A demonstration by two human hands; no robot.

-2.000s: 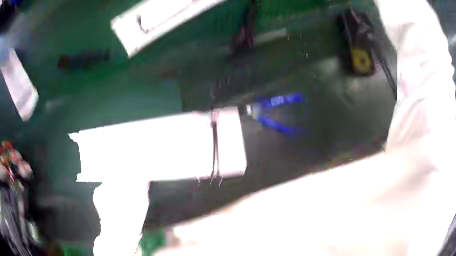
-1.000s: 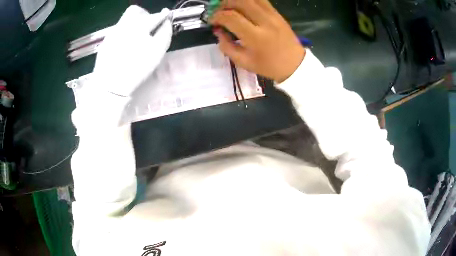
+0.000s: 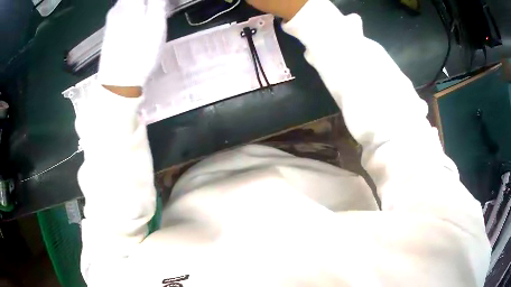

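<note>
The white plastic housing shell point(image 3: 193, 73) lies open side up on the dark green bench. A pair of black leads point(image 3: 257, 59) crosses its right end and hangs past its near edge. My gloved left hand point(image 3: 133, 42) reaches over the shell's left part to the top edge; its fingers are cut off there. My bare right hand point(image 3: 278, 7) is mostly out of the picture at the top; only its wrist side shows. Long silver parts point(image 3: 87, 51) lie behind the shell. A thin pale wire point(image 3: 212, 18) curves between my hands.
Solder wire point(image 3: 50, 167) trails over the left bench, with a small spool point(image 3: 5, 193) at the left edge. A green basket point(image 3: 56, 241) is below. Black cables and a dark device point(image 3: 476, 25) lie at upper right. Stacked long parts point(image 3: 497, 210) stand at lower right.
Both hands have moved up in the picture, the right almost out of it. The green board seen at my right fingers is out of view. The shell sits slightly higher.
</note>
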